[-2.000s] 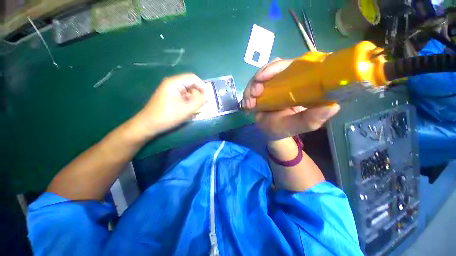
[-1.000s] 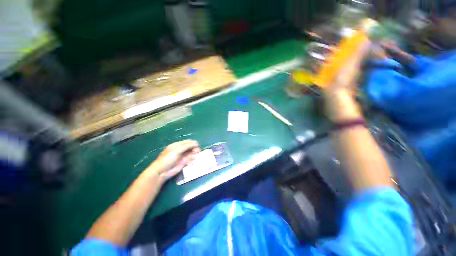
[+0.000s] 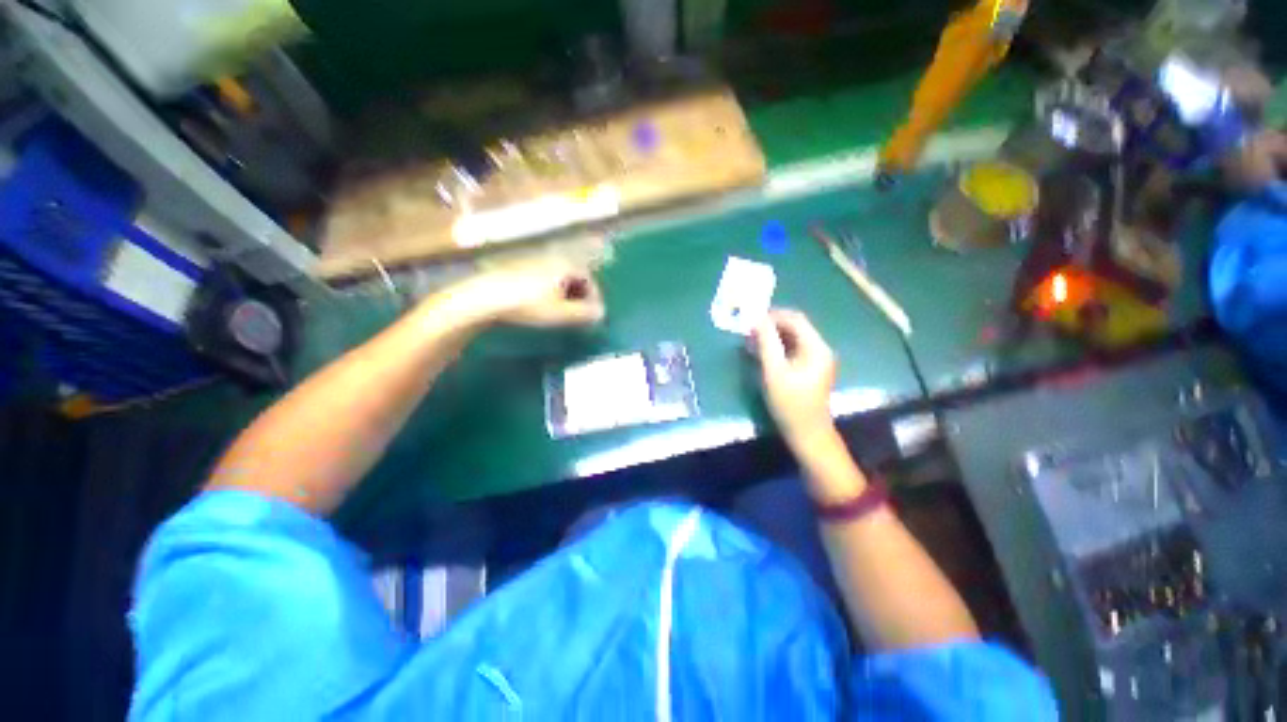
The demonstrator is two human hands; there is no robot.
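Observation:
The open smartphone housing [image 3: 621,392] lies on the green mat in front of me, white in the middle with a dark board area at its right end. No hand touches it. The white card [image 3: 742,294] with a small dark window is behind and right of it. My right hand [image 3: 793,361] has its fingertips at the card's lower edge and pinches it. My left hand [image 3: 555,294] is above the housing, near the tan board, fingers curled; whether it holds something cannot be told. The yellow-orange screwdriver [image 3: 943,88] stands or hangs at the back right, out of my hands.
A tan parts board [image 3: 663,158] lies at the back. A dark fan [image 3: 243,325] and blue bin [image 3: 71,240] are at left. The brush [image 3: 869,286], a round tin [image 3: 997,189], a box with a red light [image 3: 1080,299] and the grey parts tray [image 3: 1016,423] are at right. Another person's sleeve [image 3: 1253,268] shows.
The screwdriver has left my right hand, which has moved to the white card. My left hand has left the housing and moved back towards the tan board. The view has shifted.

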